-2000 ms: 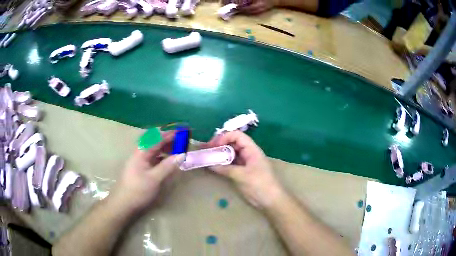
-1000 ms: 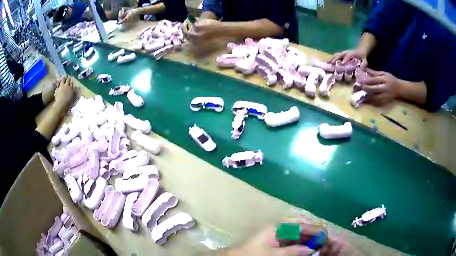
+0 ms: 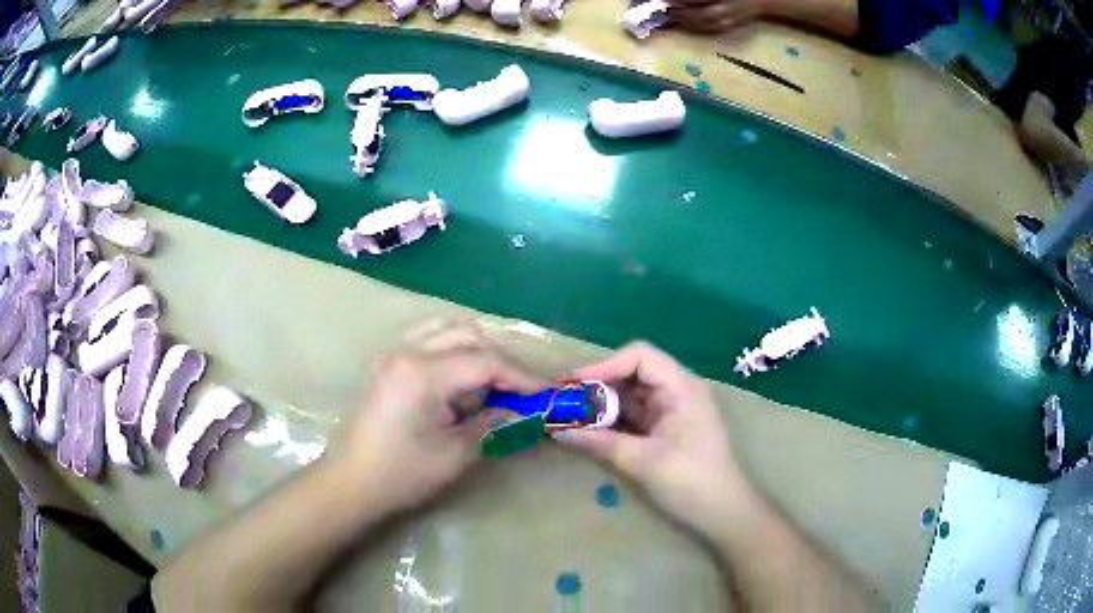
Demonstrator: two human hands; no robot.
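My right hand point(image 3: 665, 419) holds a pale pink housing shell point(image 3: 608, 405) over the bench in front of me. My left hand point(image 3: 432, 401) holds a blue battery point(image 3: 527, 401) by its left end. The battery's right part lies at the shell's opening, with a thin reddish wire around it. A green circuit board point(image 3: 515, 438) hangs below the battery, beside my left fingers. Most of the shell is hidden by the battery and my right fingers.
A green conveyor belt point(image 3: 635, 263) crosses beyond my hands, carrying pink frames point(image 3: 784, 343), white shells point(image 3: 638, 115) and units with blue inside point(image 3: 284, 103). Shells point(image 3: 210, 435) are heaped at left. A white sheet point(image 3: 980, 539) lies at right. Another person's hand point(image 3: 714, 12) is across the belt.
The view has swung back down to my hands. The battery, earlier upright beside the shell, now lies sideways at the shell's opening. The frames and shells on the belt sit further right than two seconds ago.
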